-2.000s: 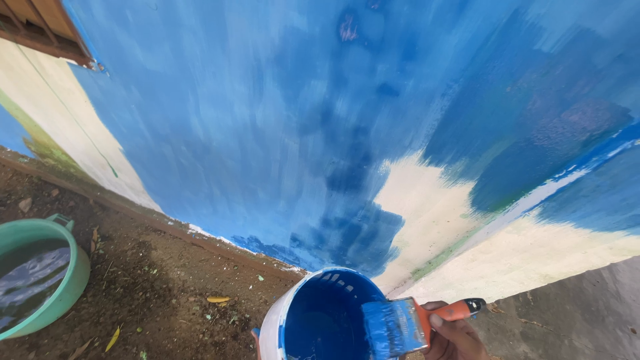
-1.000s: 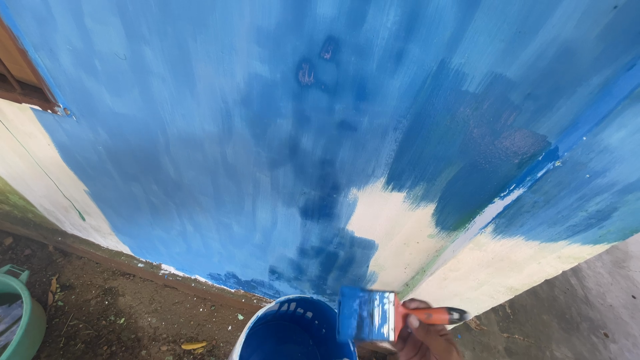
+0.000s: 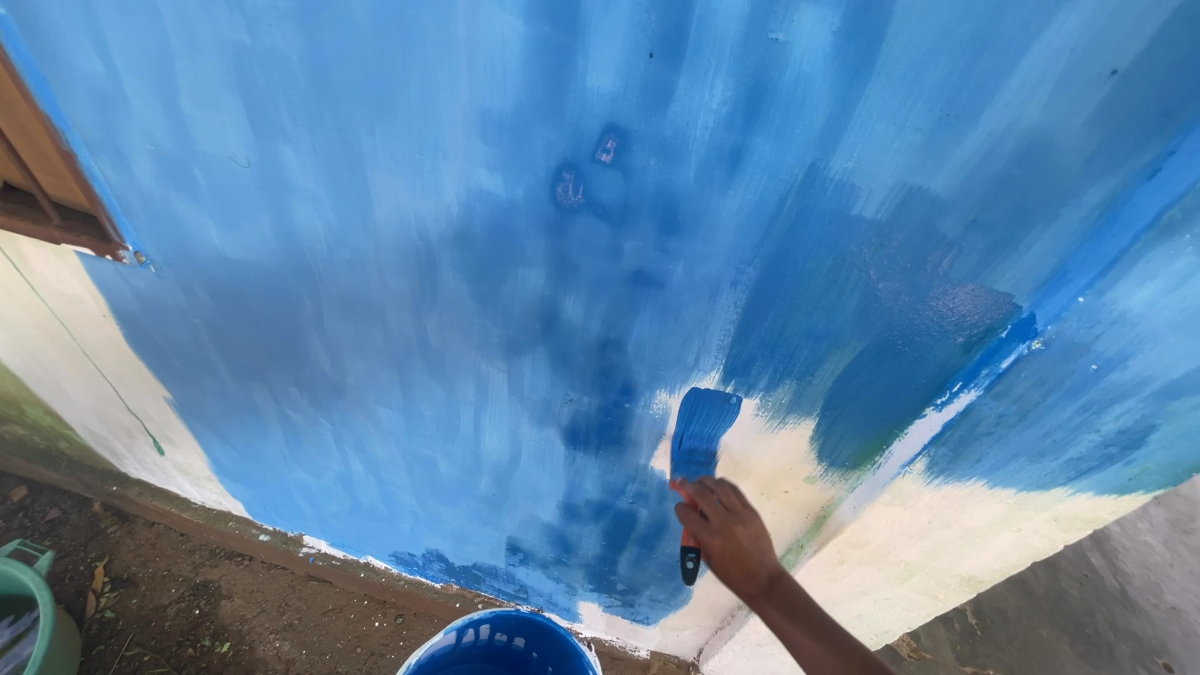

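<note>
My right hand grips a paintbrush by its orange and black handle. Its blue-loaded bristles lie against the wall, at the left part of a cream unpainted patch, with a fresh dark blue stroke there. Most of the wall is blue, streaked lighter and darker. Below the hand, to the left, stands a white bucket with blue paint inside, cut off by the bottom edge. My left hand is not in view.
A green plastic tub with liquid stands on bare soil at the lower left. A brown window frame juts in at the upper left. The wall's corner and grey ground lie at the right.
My right hand has carried the brush from the bucket up to the wall. A dark blue stroke now covers part of the cream patch.
</note>
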